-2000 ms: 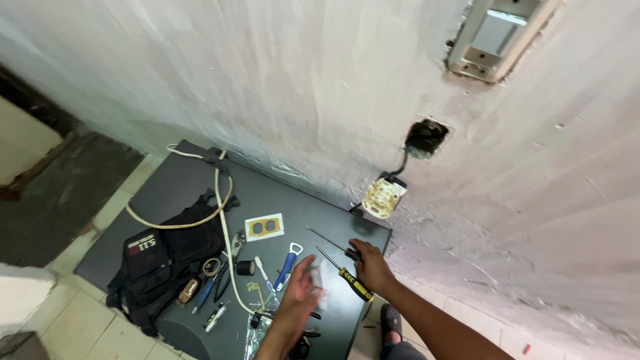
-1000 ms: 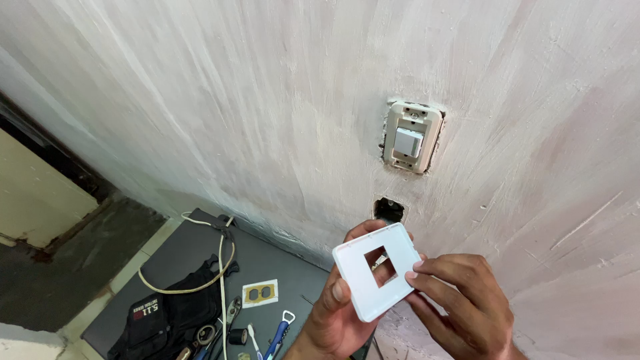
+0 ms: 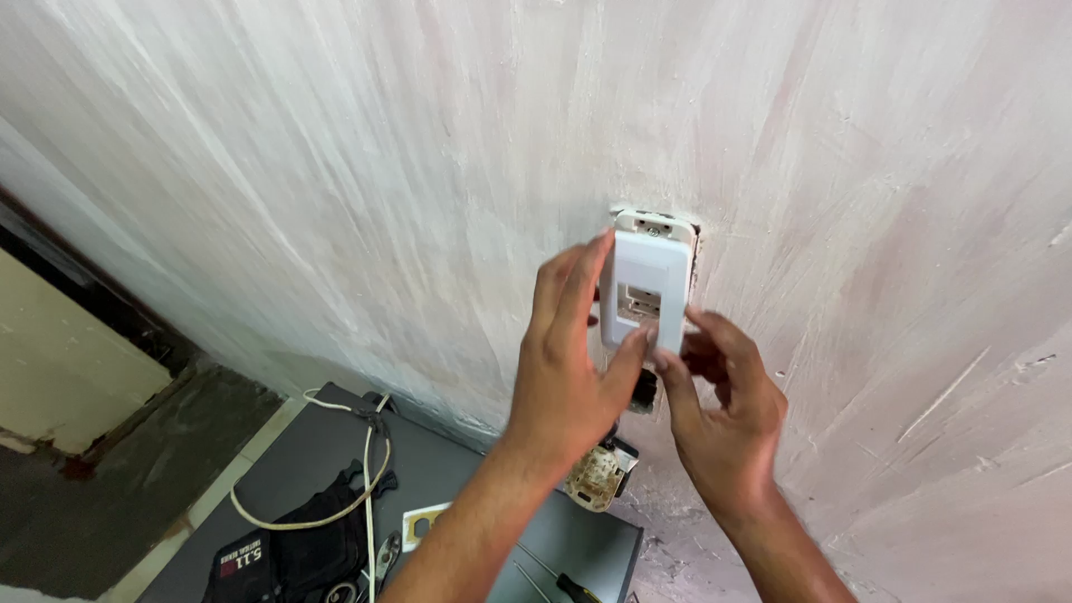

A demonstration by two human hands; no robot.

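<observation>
My left hand (image 3: 569, 360) and my right hand (image 3: 729, 402) together grip a white plastic switch cover plate (image 3: 645, 266) with a rectangular opening. The plate lies over the switch mounting frame (image 3: 655, 224) on the wall, slightly below the frame's top, where a screw shows. My left fingers are on the plate's left edge, both thumbs at its lower end and my right fingers by its right edge. Just below is a dark wall hole (image 3: 643, 392), partly behind my hands. A dirty socket or switch body (image 3: 593, 479) hangs lower, near my left wrist.
A dark grey tabletop (image 3: 435, 465) stands against the wall below. On it are a black tool pouch (image 3: 289, 544), a looped white cable (image 3: 371, 502), pliers (image 3: 388, 553), a yellowish plate (image 3: 419, 528) and screwdrivers (image 3: 576, 589), partly cut off by the frame.
The screwdriver seen in my right hand two seconds ago is out of it. The cover plate, held below the wall switch a second ago, has moved up against the mounting frame. The view has shifted.
</observation>
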